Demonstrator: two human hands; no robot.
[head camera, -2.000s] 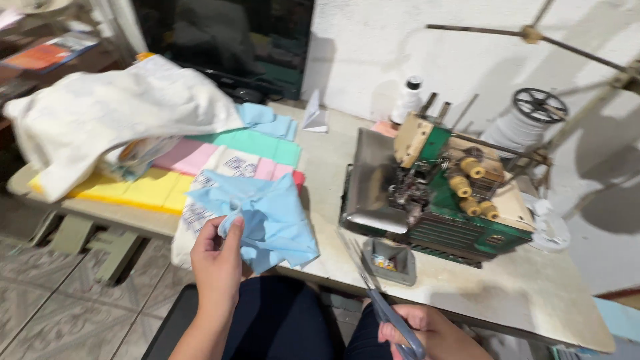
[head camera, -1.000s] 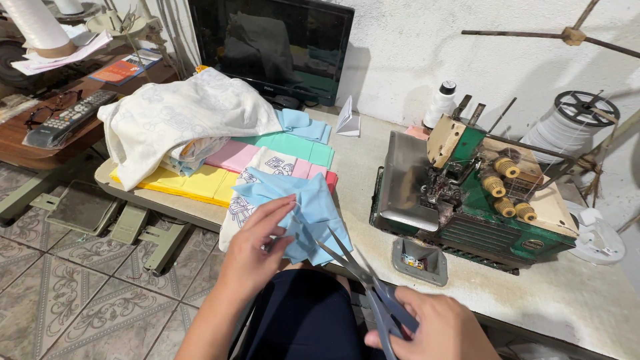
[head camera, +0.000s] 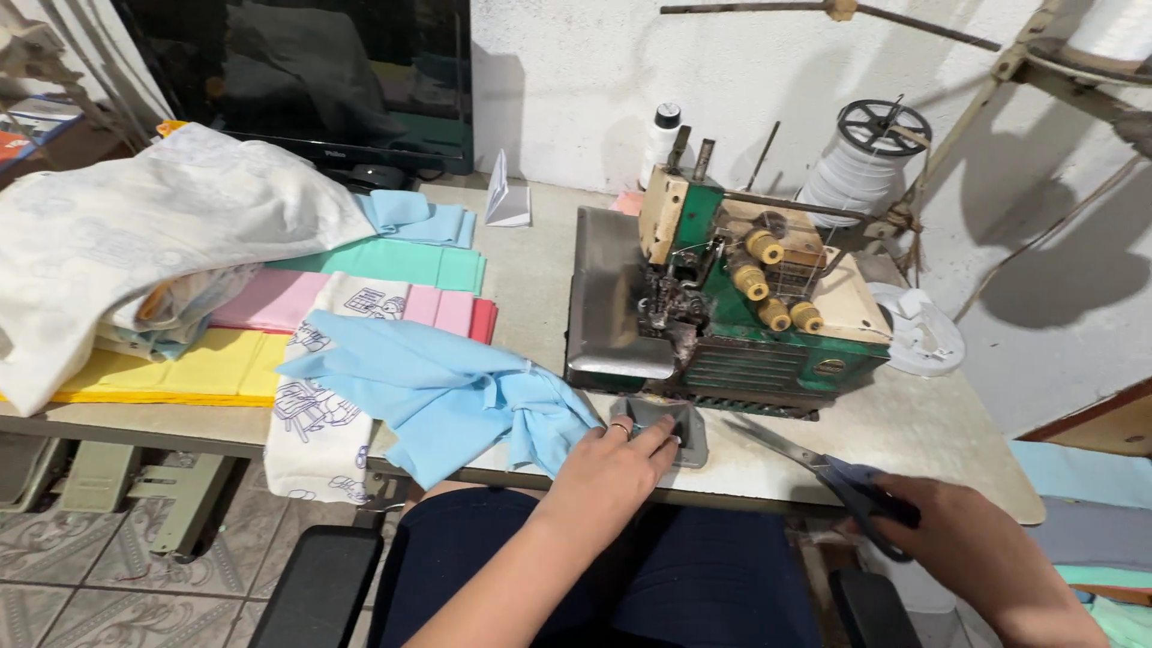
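Note:
My left hand (head camera: 621, 459) reaches over a small grey tray (head camera: 695, 441), its fingertips inside; whether they pinch anything cannot be told. The gathered end of a light blue cloth (head camera: 450, 387) lies against that hand, and the rest of the cloth spreads leftward over a printed white cloth (head camera: 315, 405). My right hand (head camera: 936, 522) holds dark-handled scissors (head camera: 810, 459) by their handles at the table's front right, blades pointing left toward the tray. Behind the tray stands a green and cream overlock sewing machine (head camera: 765, 306) with its metal plate to the left.
Folded yellow (head camera: 198, 360), pink and mint (head camera: 387, 261) fabrics lie at the left beneath a large white printed cloth (head camera: 180, 225). A monitor (head camera: 315, 81) stands behind them. Thread spools (head camera: 864, 162) are behind the machine. Chair armrests (head camera: 315, 585) flank my legs.
My left hand has moved right, from the blue cloth's middle to the grey tray. The scissors in my right hand have moved right, away from the cloth. The blue cloth now lies stretched out toward the tray.

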